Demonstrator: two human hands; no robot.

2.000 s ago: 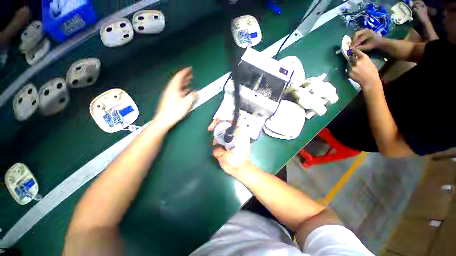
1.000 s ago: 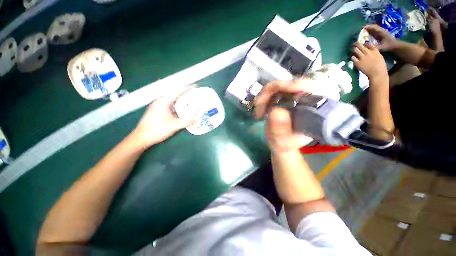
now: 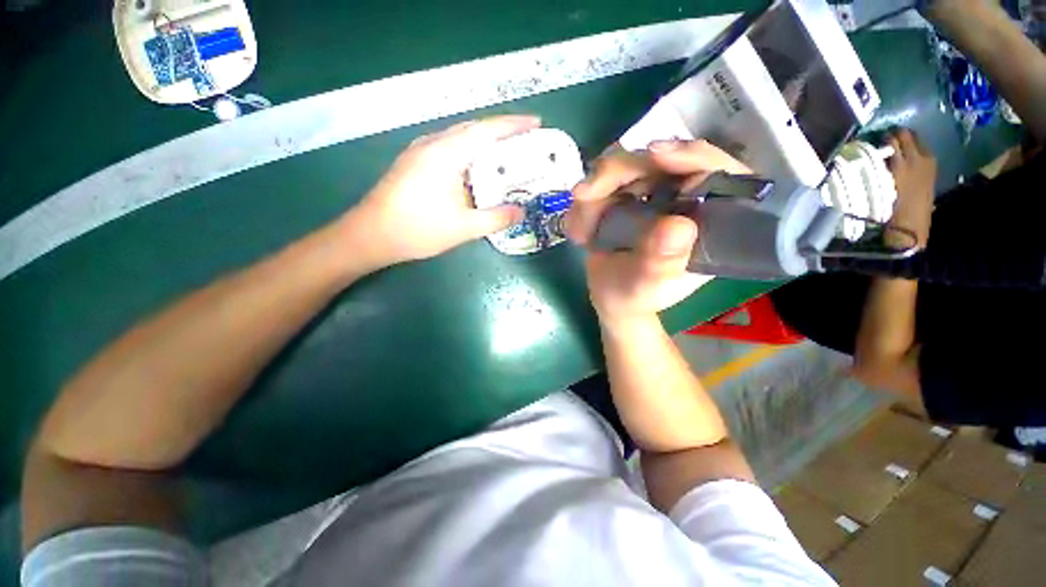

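My left hand (image 3: 430, 195) grips a white housing shell (image 3: 525, 164) by its left side, with the thumb over its lower edge. The shell's open side faces me and shows a blue circuit board (image 3: 531, 224) and a bright-blue component (image 3: 555, 203). My right hand (image 3: 642, 235) is closed around a grey electric screwdriver (image 3: 746, 235), held nearly level, its front end pointing left at the board. The bit tip is hidden by my fingers, so I cannot tell if it touches. A black cord runs right from its rear.
A white screw feeder (image 3: 734, 98) stands behind my right hand, with white shells (image 3: 860, 189) beside it. Another shell with a board (image 3: 189, 52) lies at upper left, past a pale strip (image 3: 333, 124). A neighbouring worker's arm (image 3: 889, 321), a red stool (image 3: 751, 323) and cartons (image 3: 883, 493) are at right.
The screwdriver, first hanging over the shell, was taken in my right hand and has moved left to the shell. My left hand took the shell and now holds it further right. The view has shifted.
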